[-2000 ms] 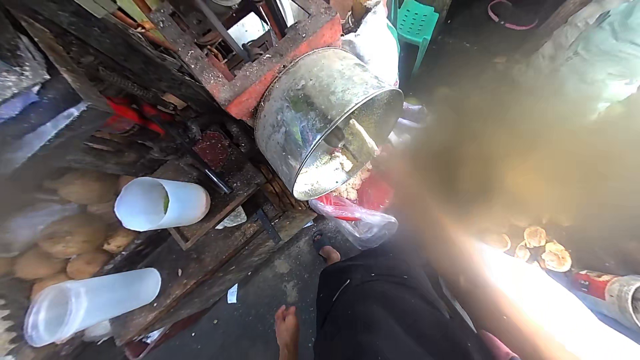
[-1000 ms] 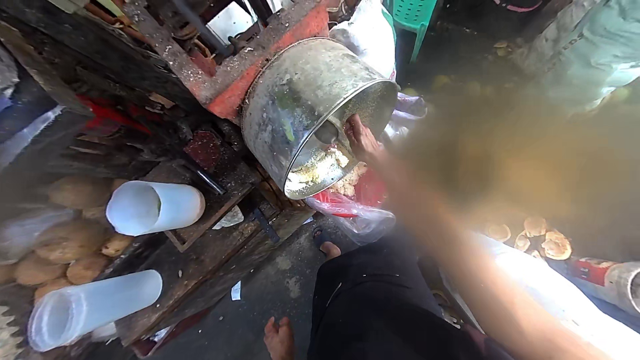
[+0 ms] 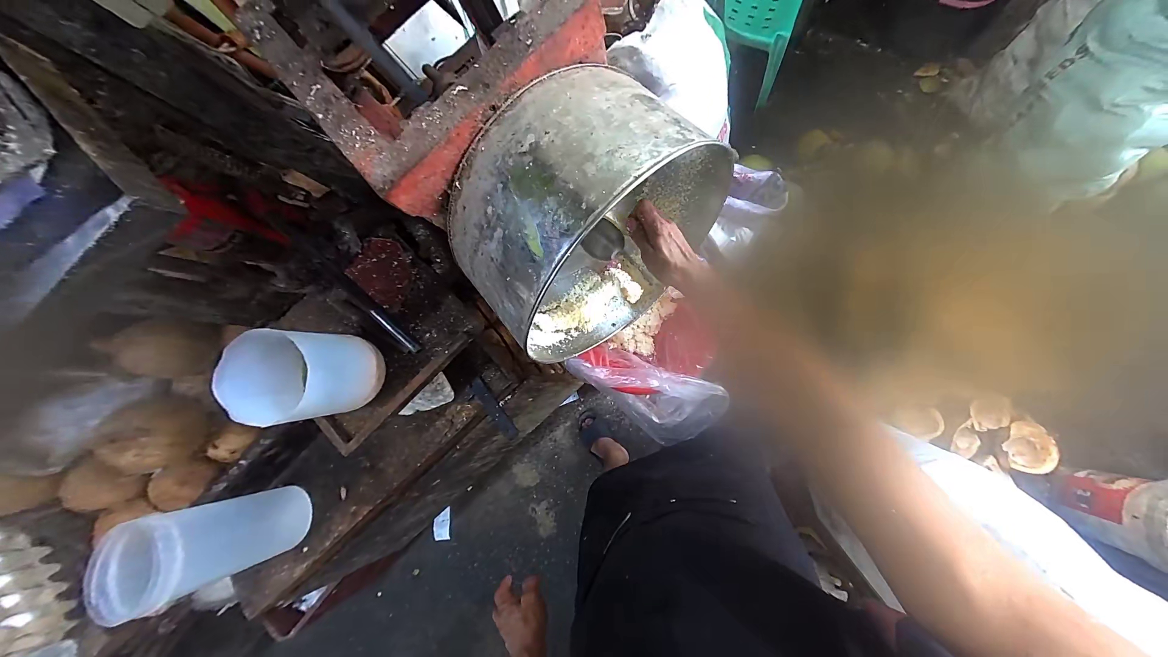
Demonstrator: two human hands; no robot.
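Note:
My right hand (image 3: pixel 668 246) reaches into the open mouth of a tilted round metal drum (image 3: pixel 566 164), its fingers curled beside a rounded dark metal part (image 3: pixel 603 240). Whether it grips anything is hidden. White shredded material, apparently grated coconut (image 3: pixel 584 315), lies on the drum's lower inner wall. Below the rim, more of it (image 3: pixel 646 328) sits in a clear plastic bag (image 3: pixel 671 401) over something red. My left hand (image 3: pixel 520 616) hangs low at the bottom edge, only partly in view, with its visible fingers apart and nothing seen in them.
A red machine frame (image 3: pixel 493 105) adjoins the drum. Two translucent plastic containers (image 3: pixel 347 374) (image 3: pixel 228 534) lie on a wooden bench (image 3: pixel 392 484), near husked coconuts (image 3: pixel 151 433). A green plastic stool (image 3: pixel 762 23) stands behind. Opened coconut pieces (image 3: pixel 1029 447) lie right; a brownish blur covers part of the right side.
Two seconds ago my right hand was hidden or blurred near the drum's mouth; one second ago it showed at the inner metal part, and now it is still there, fingers curled.

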